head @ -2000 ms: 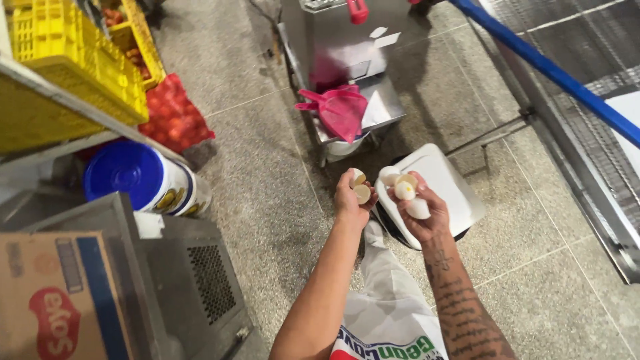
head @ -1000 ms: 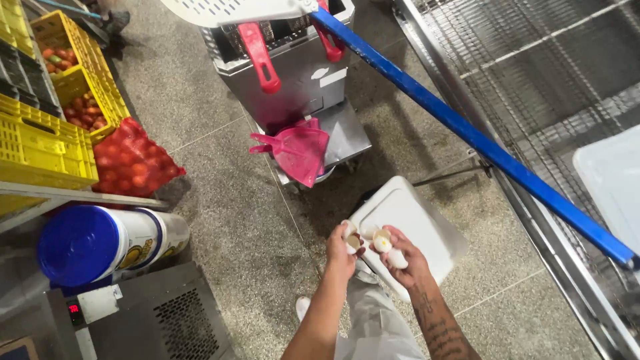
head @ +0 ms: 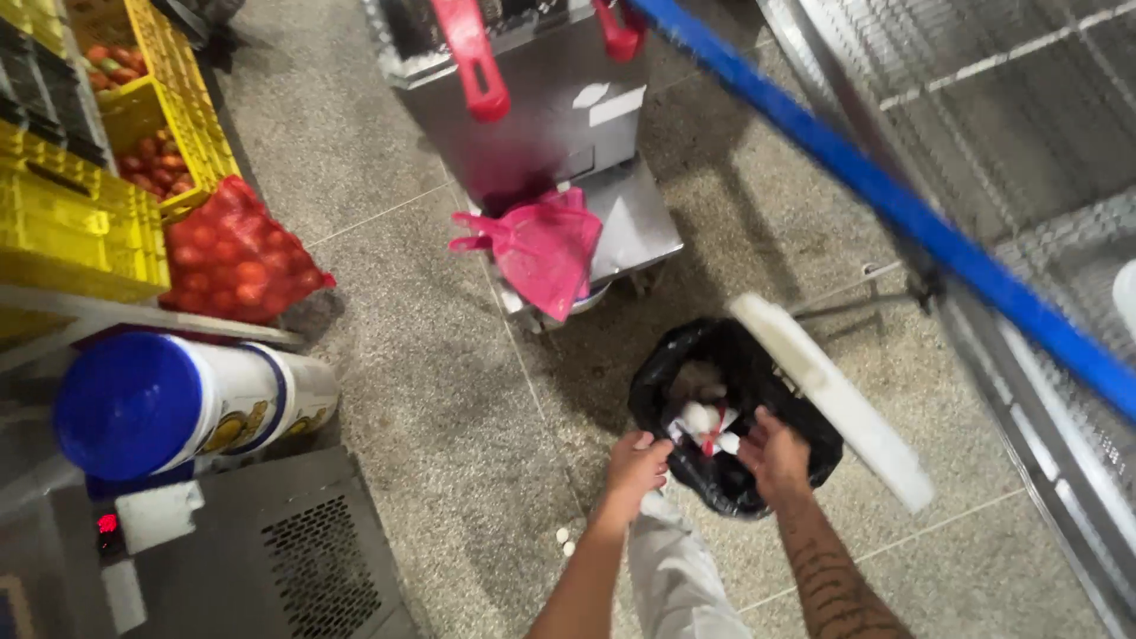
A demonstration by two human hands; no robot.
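My left hand (head: 641, 470) is at the near left rim of a trash bin lined with a black plastic bag (head: 710, 484), with nothing seen in it; its fingers are partly curled. Over the bin's right side, my right hand (head: 775, 453) has its fingers apart and holds nothing visible. Between them, white eggshells (head: 700, 416) and scraps with red parts lie inside the bag. The white lid (head: 834, 399) stands tilted up at the bin's right side.
A metal machine (head: 541, 115) with a pink plastic piece (head: 550, 248) on its base stands ahead. At left are yellow crates (head: 191, 133), a red mesh sack (head: 235, 257) and a blue-lidded bucket (head: 129, 406). Small white pieces (head: 565, 540) lie on the floor. A metal rack is at right.
The bin lid, flat over the bin before, is now tilted up. The eggshells that both hands held earlier are out of them, and white shells show in the bin.
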